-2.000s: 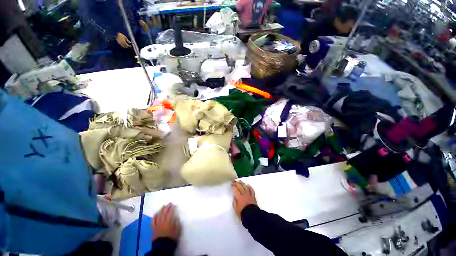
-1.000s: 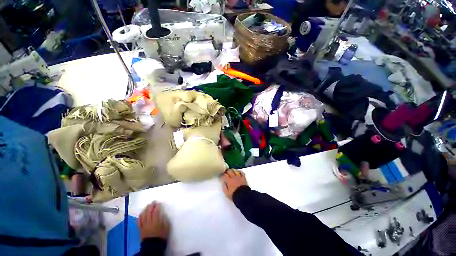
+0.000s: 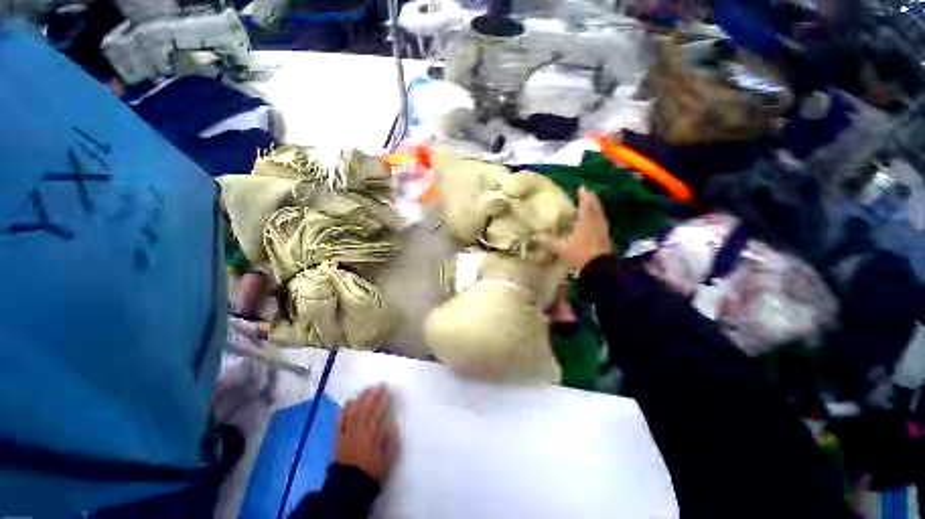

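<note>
Khaki cloth bundles lie behind the table's front panel. The middle bundle (image 3: 507, 213) is loosely folded at the back, with a smooth rounded part in front and a pale tie between. A second, layered khaki bundle (image 3: 330, 238) lies to its left. My right hand (image 3: 584, 235) is at the right edge of the middle bundle, thumb towards the cloth and fingers pointing up; blur hides whether it grips. My left hand (image 3: 367, 431) lies flat on the white table (image 3: 507, 441), holding nothing.
A blue hanging sheet (image 3: 112, 274) fills the left side. A plastic-wrapped pinkish bundle (image 3: 751, 284) and green cloth (image 3: 609, 198) lie to the right. Sewing machines, an orange strip (image 3: 644, 167) and a brown basket (image 3: 710, 96) stand farther back.
My right hand has left the table edge and moved up and right to the middle khaki bundle. My left hand stays on the table. The view has shifted, and the blue sheet shows larger.
</note>
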